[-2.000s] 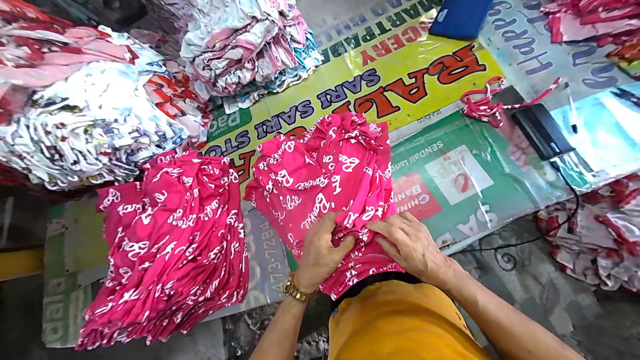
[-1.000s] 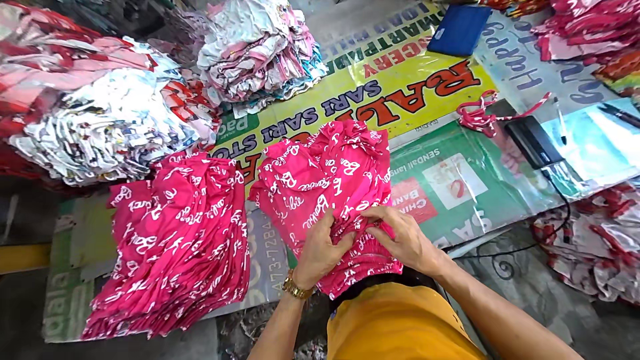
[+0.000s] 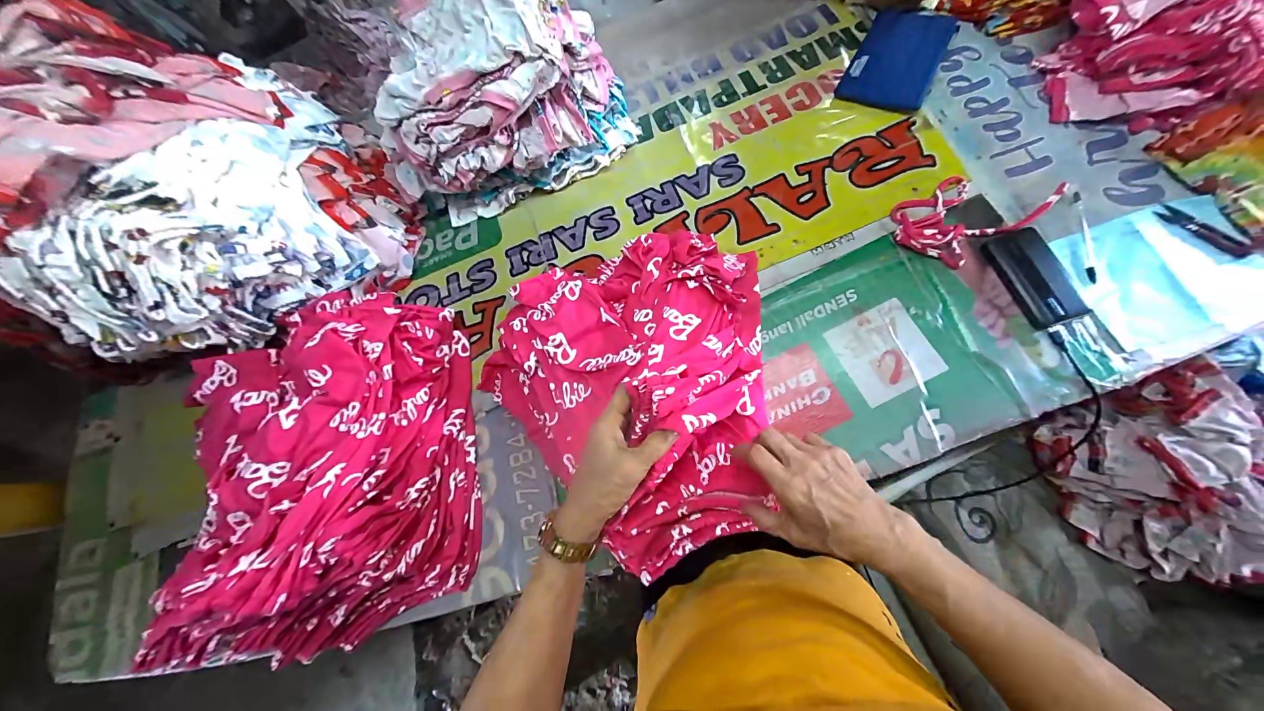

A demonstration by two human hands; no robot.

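A stack of pink printed fabric pieces (image 3: 691, 326) lies on the banner-covered table close to my body. My left hand (image 3: 617, 459), with a gold watch (image 3: 566, 538) at the wrist, pinches a fold near the stack's middle between thumb and fingers. My right hand (image 3: 810, 489) rests at the stack's right edge, its fingertips on the lower layers; whether they grip the cloth cannot be told. To the left a second, larger pile of the same pink fabric (image 3: 336, 474) stands apart from the first, its many layers showing along the lower edge.
White and red fabric piles (image 3: 197, 217) fill the upper left, beside another white-pink pile (image 3: 484, 99). A blue pouch (image 3: 897, 59), a pink cord (image 3: 928, 222), a black device (image 3: 1035, 276) with a cable, and a pen (image 3: 1086, 237) lie right. More cloth (image 3: 1165, 474) hangs or lies lower right.
My right hand has moved from the middle of the stack down towards its right edge. My left hand stays at the fold.
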